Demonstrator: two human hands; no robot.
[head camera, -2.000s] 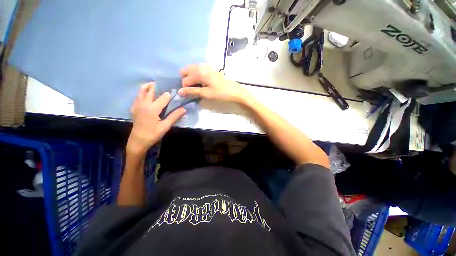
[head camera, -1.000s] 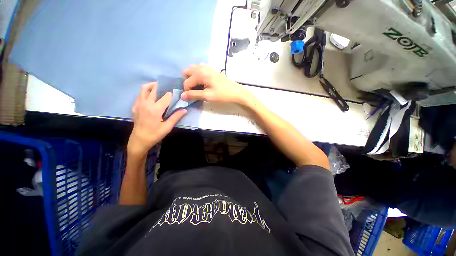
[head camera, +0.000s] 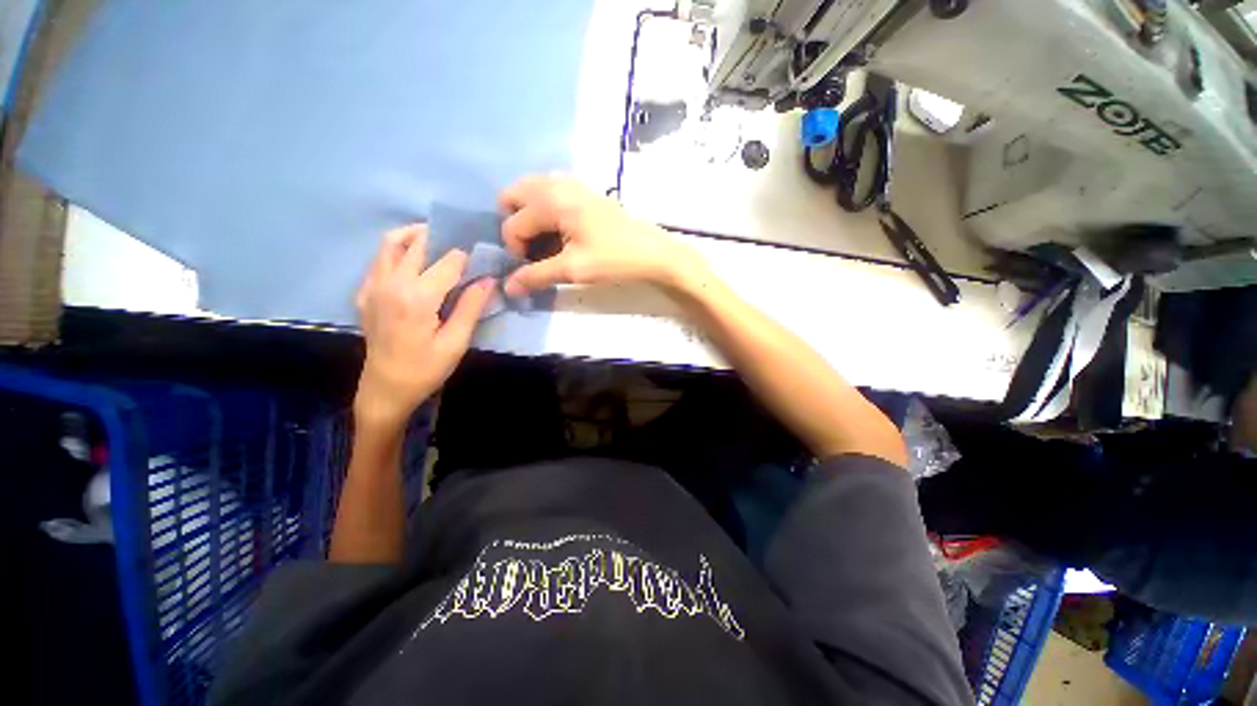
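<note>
A large light blue cut panel (head camera: 317, 124) lies flat over the left of the white table, its near edge along the table's front edge. A small darker grey-blue fabric piece (head camera: 462, 228) lies on the panel near that edge, with a folded part between my hands. My left hand (head camera: 414, 310) holds its left side, thumb and fingers on the fold. My right hand (head camera: 572, 241) pinches its right side between thumb and fingers. The fingers partly hide the fold.
A cream-white sewing machine head (head camera: 1075, 124) stands at the right. Black scissors (head camera: 866, 152) and slim dark snips (head camera: 920, 254) lie beside it. Black and white strips (head camera: 1068, 345) hang at the table's right edge. Blue crates (head camera: 131, 510) stand below. A cardboard piece (head camera: 31, 262) is far left.
The fingers have shifted slightly on the small piece. My left thumb has moved up onto the fold, and the folded part lies differently. The panel has shifted very slightly left.
</note>
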